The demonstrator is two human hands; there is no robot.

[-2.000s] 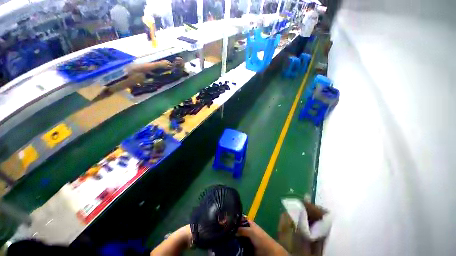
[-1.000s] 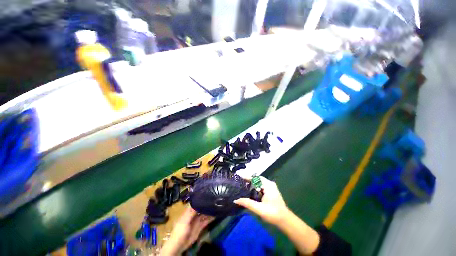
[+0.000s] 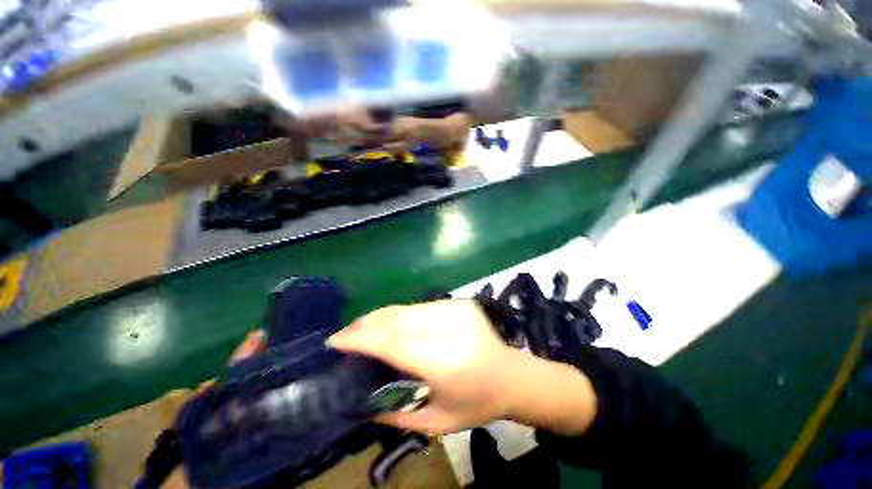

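Note:
A black desk fan [image 3: 277, 411], blurred and tilted, is held close in front of me above the bench. My right hand [image 3: 454, 358] grips its right side, with a small green and silvery part [image 3: 402, 394] under the fingers. My left hand [image 3: 250, 346] is mostly hidden behind the fan; only bits of skin show at its left edge. Black plastic housings [image 3: 535, 315] lie heaped on the bench just right of and behind my right hand. One open housing [image 3: 397, 458] lies below it.
The green conveyor belt [image 3: 382, 253] runs beyond the bench. Across it are another person's hands [image 3: 421, 129], a row of black housings [image 3: 325, 191] and a cardboard box [image 3: 229, 162]. A blue battery cell [image 3: 639, 314], a blue stool [image 3: 813, 220] and a blue tray [image 3: 48, 466] also show.
The view has moved closer to the bench and belt. The fan has moved left in view and tilted, and looks larger. My left hand is now mostly hidden behind it.

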